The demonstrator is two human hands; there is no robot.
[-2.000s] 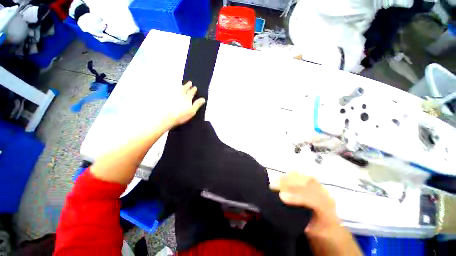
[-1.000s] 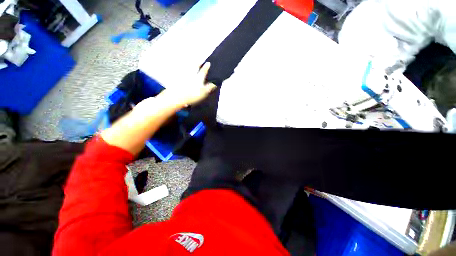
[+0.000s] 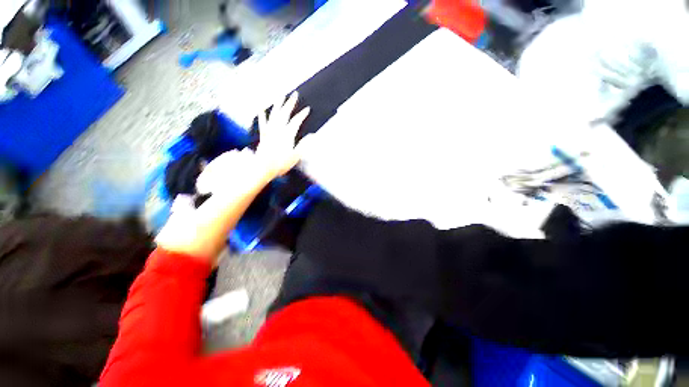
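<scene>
A long black fabric strip (image 3: 363, 64) lies diagonally on the white table (image 3: 431, 128), up to its far edge. My left hand (image 3: 281, 136) is at the near end of this strip, fingers spread and blurred, gripping nothing visible. Whether it touches the cloth I cannot tell. A wide black fabric panel (image 3: 544, 291) stretches from my lap to the right picture edge, over the table's near edge, its upper edge uneven. It merges with my dark trousers. My right hand is out of view.
A blue bin (image 3: 245, 227) with dark pieces is beside the table under my left forearm. Brown-black cloth (image 3: 68, 295) lies at left. A red object (image 3: 458, 19) stands beyond the table. Sewing machine parts (image 3: 589, 181) are at right. Another blue bin (image 3: 521, 366) is below.
My right hand was on the black fabric two seconds ago and is now out of view. The view has swung. My left hand's fingers have spread, and the panel's smooth upper edge has become uneven.
</scene>
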